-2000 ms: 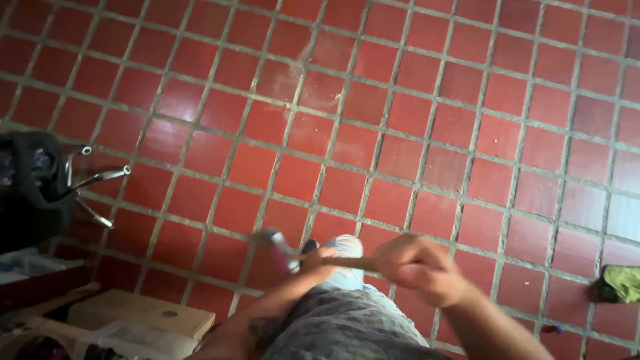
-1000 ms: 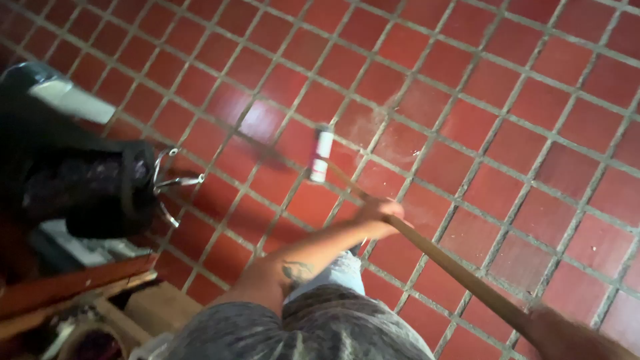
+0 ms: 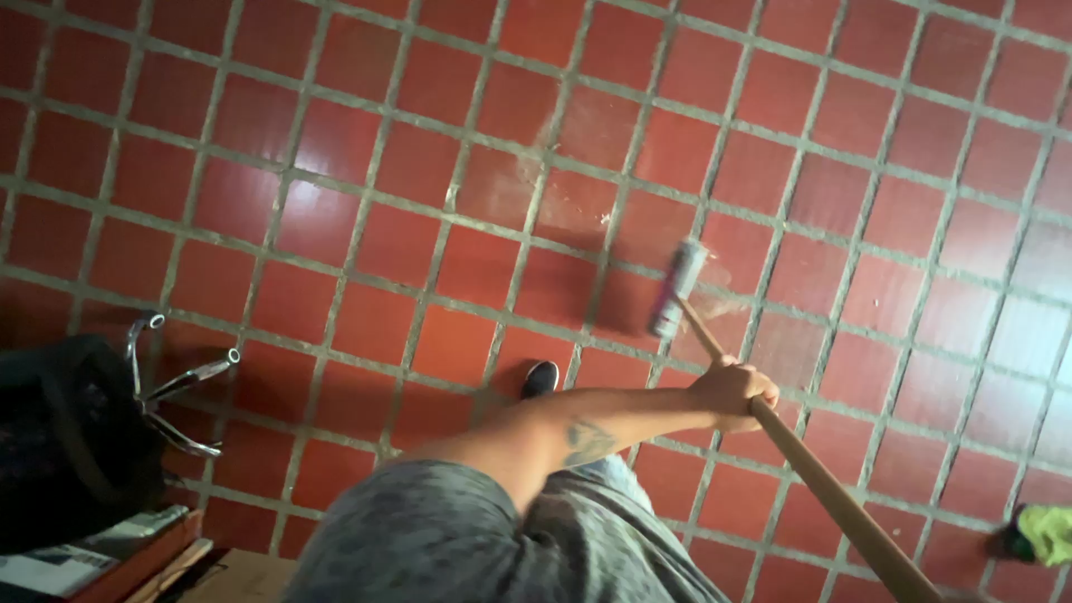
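Note:
My left hand (image 3: 734,394) is closed around the lower part of a long wooden broom handle (image 3: 837,502). Just beyond it is the broom head (image 3: 680,287), blurred, pale with a pink-purple band, over the red tiled floor (image 3: 461,335). The handle runs down to the bottom right edge, where my right hand is out of the frame or barely at its border. Pale dust and small crumbs (image 3: 605,219) lie on the tiles left of and above the broom head.
A black chair (image 3: 75,435) with a metal base (image 3: 180,385) stands at the left. Below it are a red-edged box (image 3: 142,557) and a cardboard box (image 3: 239,576). My dark shoe (image 3: 540,379) is on the floor. A yellow-green cloth-like item (image 3: 1047,533) lies far right.
The broom head has swung to the right across the floor, with my left hand still on the handle. Two seconds ago both hands were close together on the handle, near my body.

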